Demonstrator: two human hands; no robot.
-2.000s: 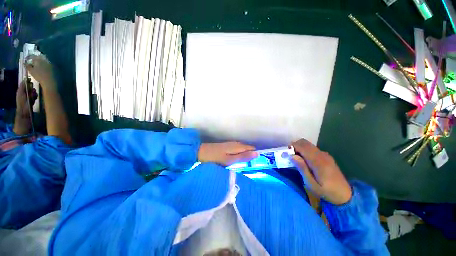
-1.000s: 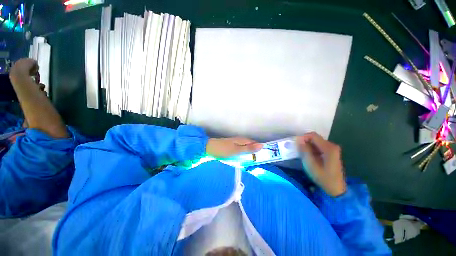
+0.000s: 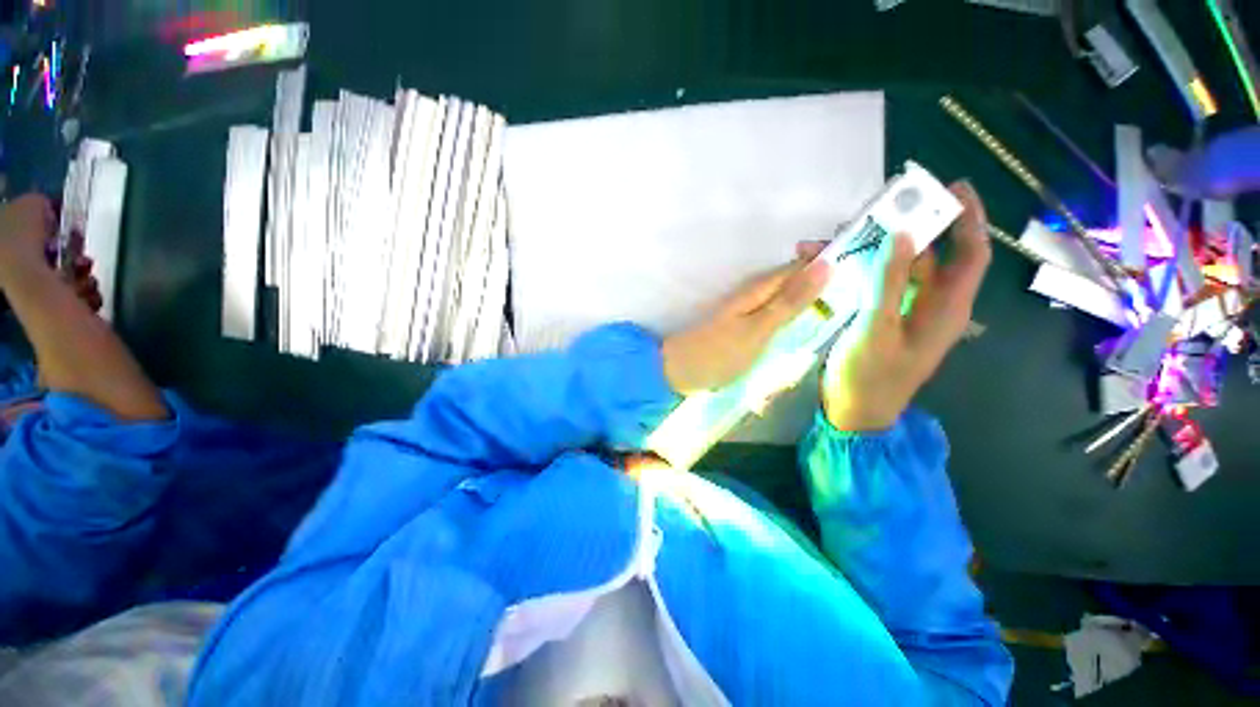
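A long white sleeve [image 3: 923, 203] with a dark print glows yellow-green along its lower part. It lies slanted in my hands, its upper right end over the right edge of the white work sheet [image 3: 663, 180] and its lower end near my chest. My left hand [image 3: 746, 332] grips its middle. My right hand [image 3: 912, 304] holds it near the printed end, fingers around the edge. The inside of the sleeve is too bright to make out.
A fanned stack of white sleeves [image 3: 373, 228] lies left of the sheet. A flashing pile of LED units [image 3: 1154, 318] lies at the right. A pink-lit sleeve [image 3: 246, 47] lies at the far left. Another worker's arm [image 3: 69, 325] is at the left edge.
The sleeve has been raised from near my chest and turned from nearly level to a steep slant over the sheet. Its glow has changed from blue to yellow-green. Both hands moved with it.
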